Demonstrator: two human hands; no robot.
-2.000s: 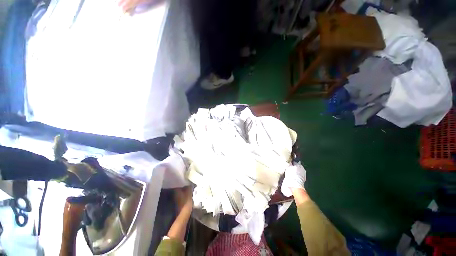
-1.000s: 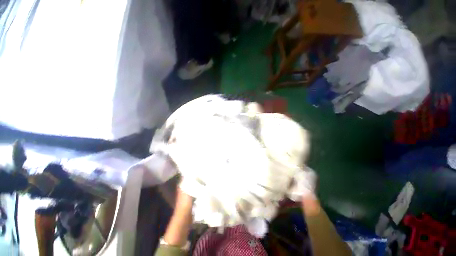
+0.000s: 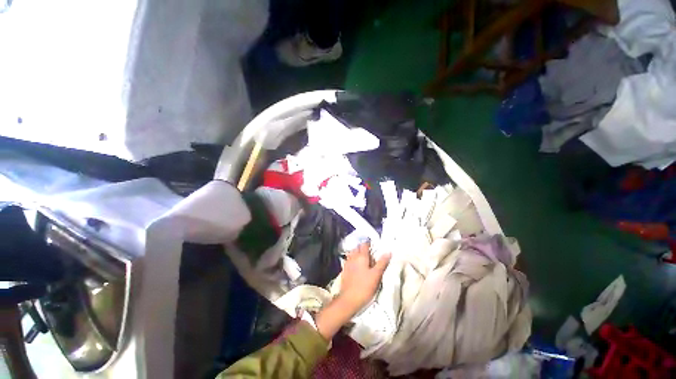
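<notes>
The heap of cream cut pieces (image 3: 452, 296) lies over the lower right of a round tub with a pale rim (image 3: 474, 194). My bare left hand (image 3: 361, 277) is at the heap's left edge, over the middle of the tub. Its thumb and a finger show a little apart, beside small white scraps; whether it grips anything is unclear. My right hand is not visible. In the tub's uncovered part lie white scraps (image 3: 333, 166), shiny black plastic (image 3: 389, 129) and a red piece (image 3: 284, 178).
The steam iron (image 3: 85, 296) stands on the pressing table (image 3: 159, 296) at the left. White cloth (image 3: 200, 66) hangs from another table behind. A shoe (image 3: 311, 50) shows beyond the tub. At the right are a wooden stool (image 3: 489, 44), grey and white cloth (image 3: 641, 118) and a red crate (image 3: 634, 355).
The cream heap has shifted right and toward me, uncovering the tub's rim and contents. My left hand now shows at the heap's left edge. The gloved right hand has gone from sight.
</notes>
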